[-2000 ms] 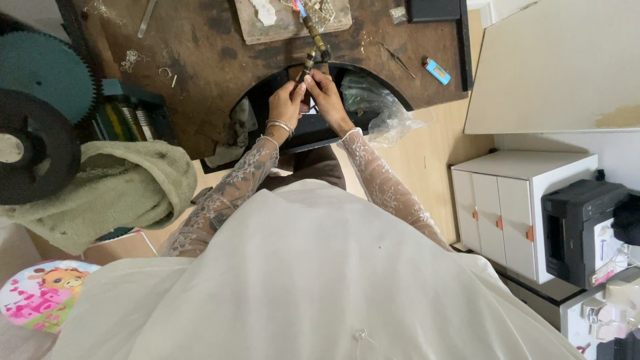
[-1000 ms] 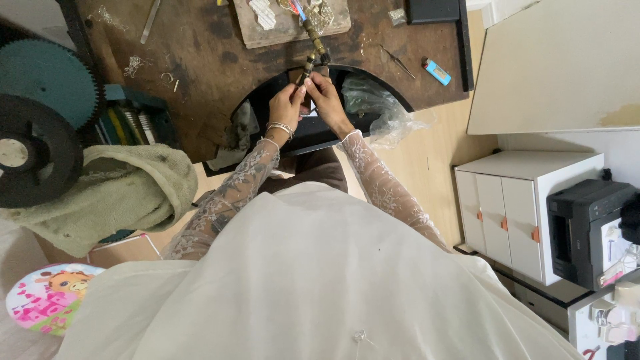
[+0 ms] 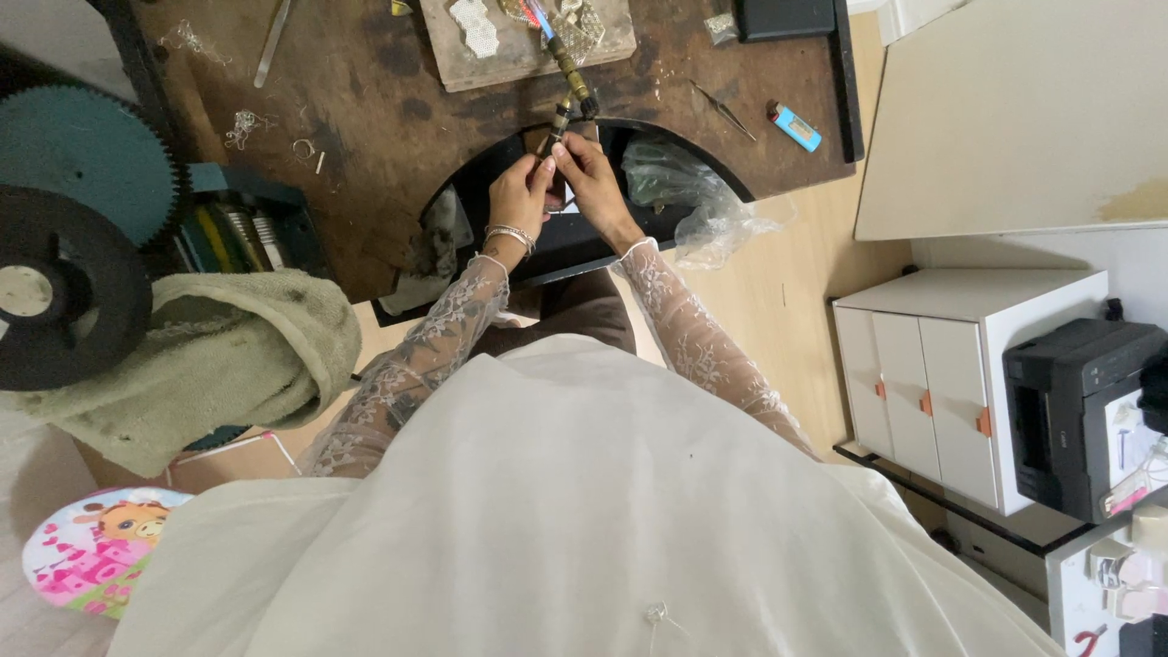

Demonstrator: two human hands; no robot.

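Observation:
My left hand [image 3: 518, 204] and my right hand [image 3: 593, 187] meet at the bench's curved cutout, fingers closed around a slim dark tool with a brass-coloured tip [image 3: 559, 123]; what kind it is cannot be told. Small things between the fingers are hidden. Just beyond, a brass torch [image 3: 569, 71] lies on the edge of a soldering board [image 3: 511, 73], a blue flame at its far end. On that board are a white perforated honeycomb piece [image 3: 474, 27] and yellowish mesh pieces [image 3: 582, 35].
Tweezers [image 3: 723, 109] and a blue lighter [image 3: 795, 126] lie on the wooden bench [image 3: 365, 137] at right. Wire scraps [image 3: 245, 129] are at left, near a toothed green wheel [image 3: 87, 164] and a towel [image 3: 246, 356]. A plastic bag [image 3: 680, 187] hangs in the cutout.

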